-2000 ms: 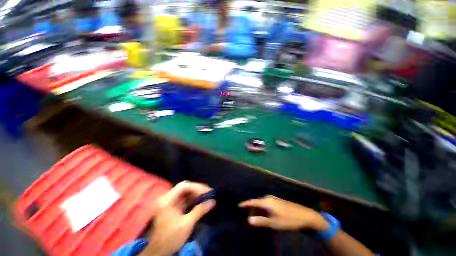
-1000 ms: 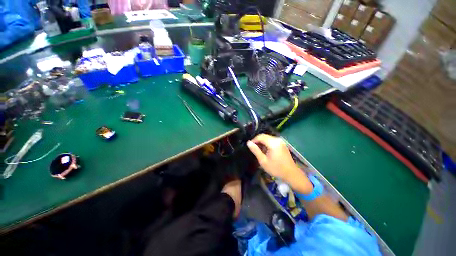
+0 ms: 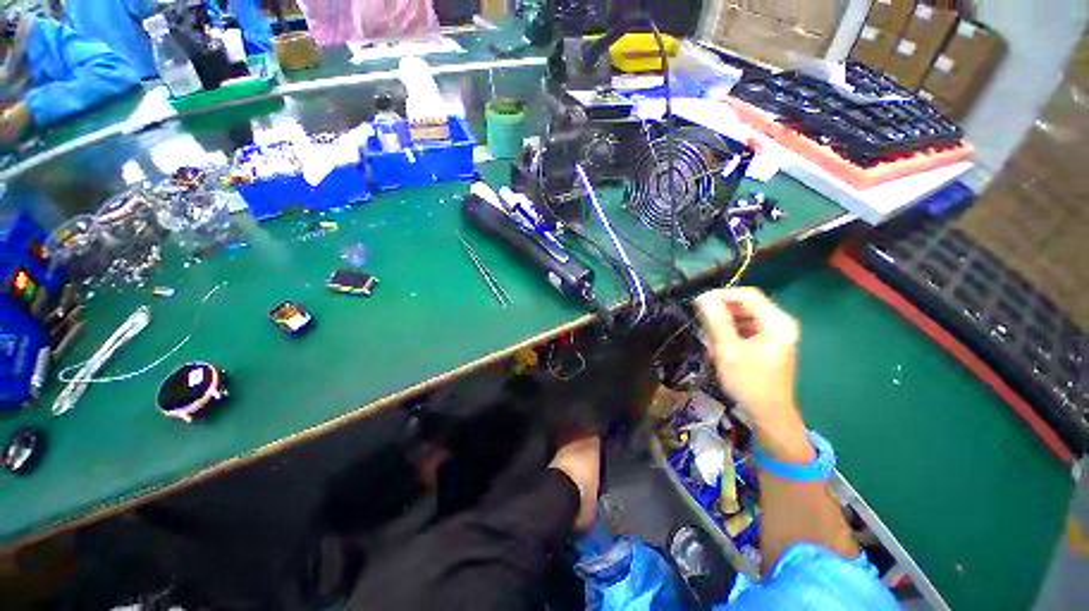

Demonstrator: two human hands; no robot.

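My right hand (image 3: pixel 755 358), with a blue wristband, is raised at the bench's front right edge, beside black cables. Its fingers are curled and blurred; I cannot tell whether they hold anything. My left hand is not identifiable in view. The nearest things are a black cylindrical tool (image 3: pixel 525 245) lying on the green bench, a fan with a round spiral guard (image 3: pixel 671 181) behind the hand, and thin tweezers or a rod (image 3: pixel 484 270) left of the tool.
A round watch (image 3: pixel 192 390) and small modules (image 3: pixel 290 318) lie on the bench. Blue bins (image 3: pixel 305 191) stand behind. An open box of mixed parts (image 3: pixel 717 460) is below my right forearm. Black and red trays (image 3: pixel 967 304) lie at right. A person's blue sleeve (image 3: pixel 84 72) shows at upper left.
The view has turned from the red tray at left towards the bench's right end, and my left hand has left view. Since the last frame, my right hand has moved right, away from the bench edge.
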